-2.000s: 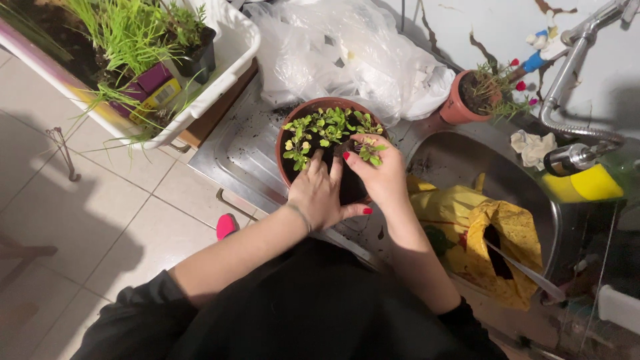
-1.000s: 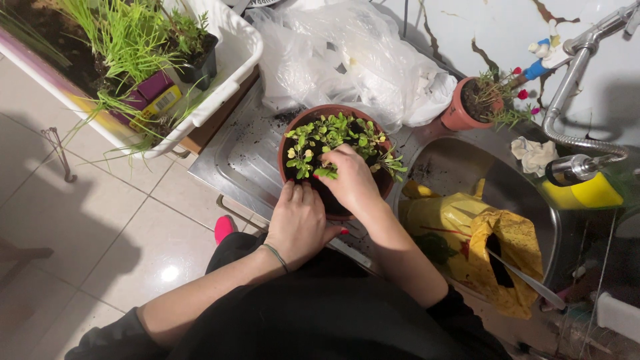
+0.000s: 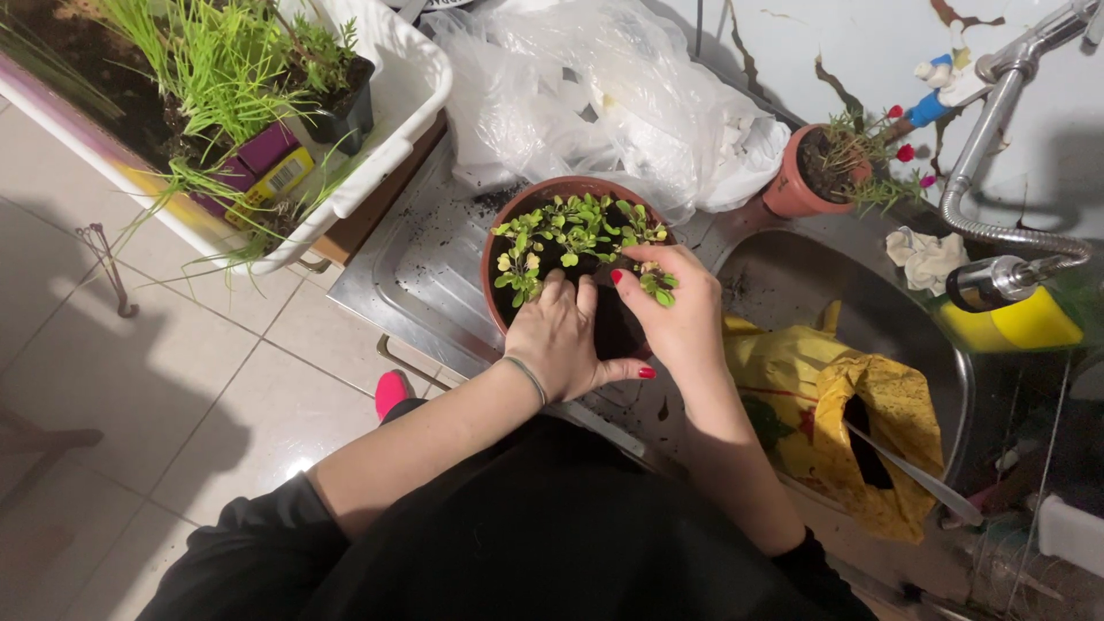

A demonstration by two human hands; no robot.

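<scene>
A round terracotta-coloured pot [image 3: 493,297] with dark soil stands on the steel drainboard. Small green seedlings [image 3: 573,226] grow across its far half. My left hand [image 3: 556,332] lies over the near left rim, its fingertips at the soil beside the seedlings and its thumb stretched to the right; nothing shows in it. At the pot's right side is my right hand [image 3: 677,302], thumb and forefinger bent around the soil near a small sprig [image 3: 657,283]. Whether its fingers grip the sprig cannot be made out.
Clear plastic bags [image 3: 604,95] lie behind the pot. On the right, a yellow bag [image 3: 897,440] with a metal tool [image 3: 918,479] in its mouth rests in the sink [image 3: 964,388]. A small flowerpot [image 3: 789,185] stands near the tap hose [image 3: 992,228]. A white planter [image 3: 401,129] is at left.
Since one second ago, my right hand has moved from among the seedlings to the pot's right side. The left hand's thumb is now spread further out to the right.
</scene>
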